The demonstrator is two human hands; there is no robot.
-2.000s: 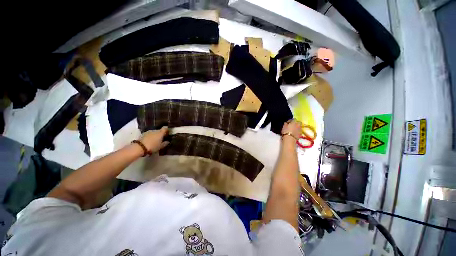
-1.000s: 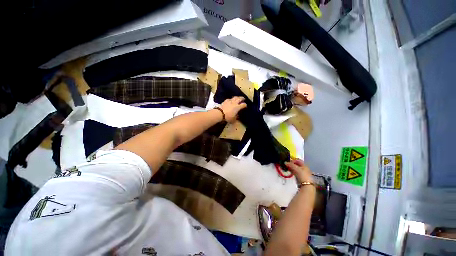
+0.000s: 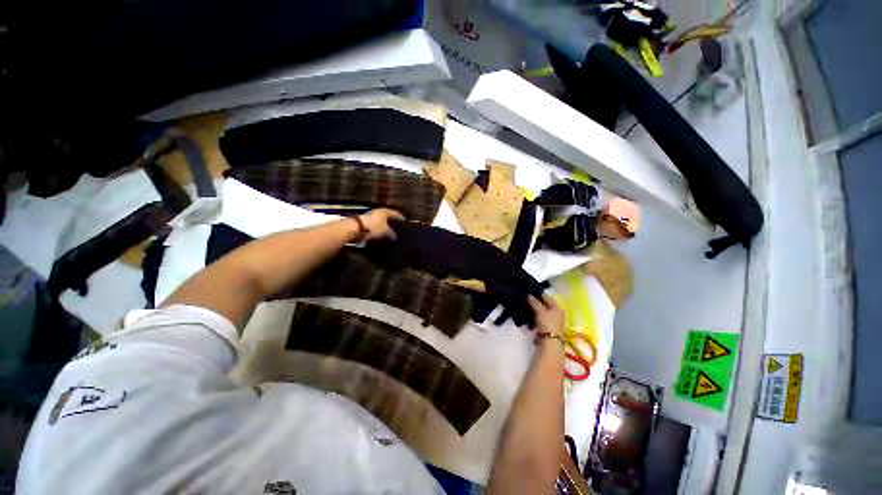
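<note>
My left hand (image 3: 380, 224) holds the left end of a long black piece (image 3: 455, 253). My right hand (image 3: 548, 314) holds its right end. The black piece stretches between my hands, over the upper part of a curved plaid piece (image 3: 396, 290). Another curved plaid piece (image 3: 387, 363) lies nearer my body on a scorched beige press cloth (image 3: 276, 363). The fingertips of both hands are partly hidden by the cloth.
A plaid piece (image 3: 338, 184) and a wide black piece (image 3: 334, 135) lie beyond. Card patterns (image 3: 495, 198) lie at centre right. Scissors (image 3: 577, 356) lie beside my right hand. The iron rest (image 3: 624, 425) is at lower right. A dark padded arm (image 3: 677, 145) stands beyond.
My left hand moved from the plaid piece to the black pieces at right, then back left with a black piece. My right hand left the scissors area and took its other end. Card patterns are now uncovered.
</note>
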